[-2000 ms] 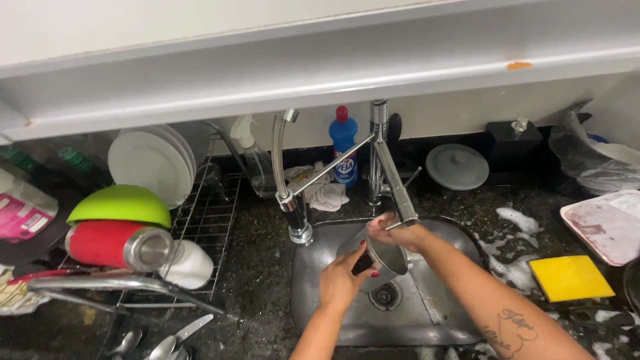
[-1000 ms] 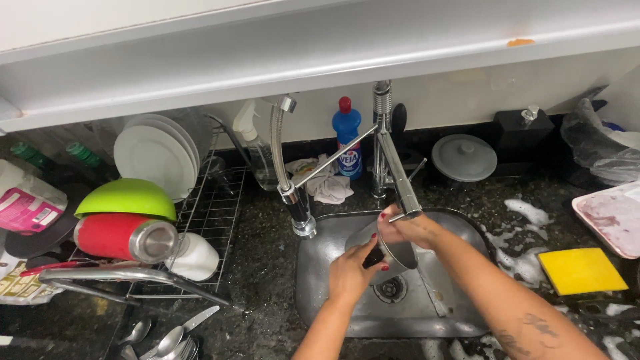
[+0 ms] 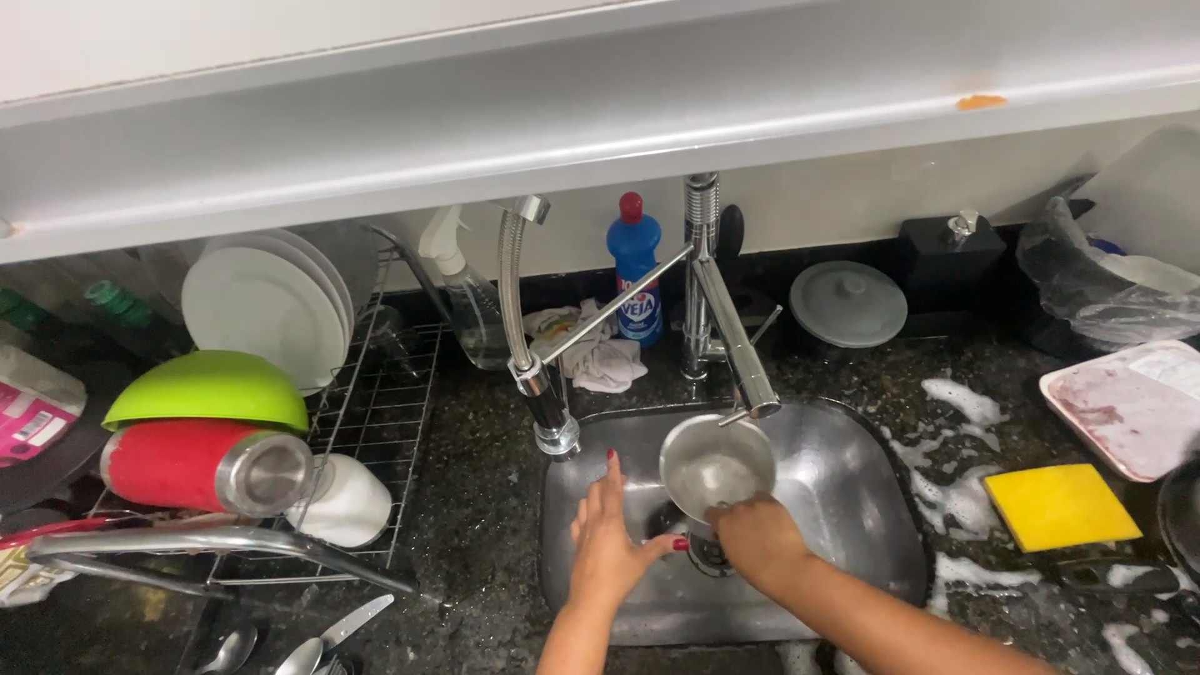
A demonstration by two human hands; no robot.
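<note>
My right hand (image 3: 764, 542) grips the near side of a small metal pot (image 3: 718, 464), whose handle is mostly hidden by the fingers. The pot is held over the stainless steel sink (image 3: 844, 487), mouth up, right beneath the spout of the chrome faucet (image 3: 741, 347). What looks like water is inside it. Left of the pot, my left hand (image 3: 609, 544) is over the basin with its fingers apart and holds nothing. The faucet's flexible sprayer (image 3: 544, 403) hangs at the sink's back left corner.
A wire dish rack (image 3: 375, 422) at left holds white plates, a green bowl (image 3: 206, 389) and a red tumbler (image 3: 178, 466). A yellow sponge (image 3: 1062, 506), suds and a tray (image 3: 1134, 403) lie at right. A blue cleaner bottle (image 3: 636, 272) and cloth (image 3: 600, 361) stand behind. A cabinet edge crosses above.
Both hands were on the tilted pot; the left has let go and moved to its left. The right hand now holds the pot at its near side, mouth up.
</note>
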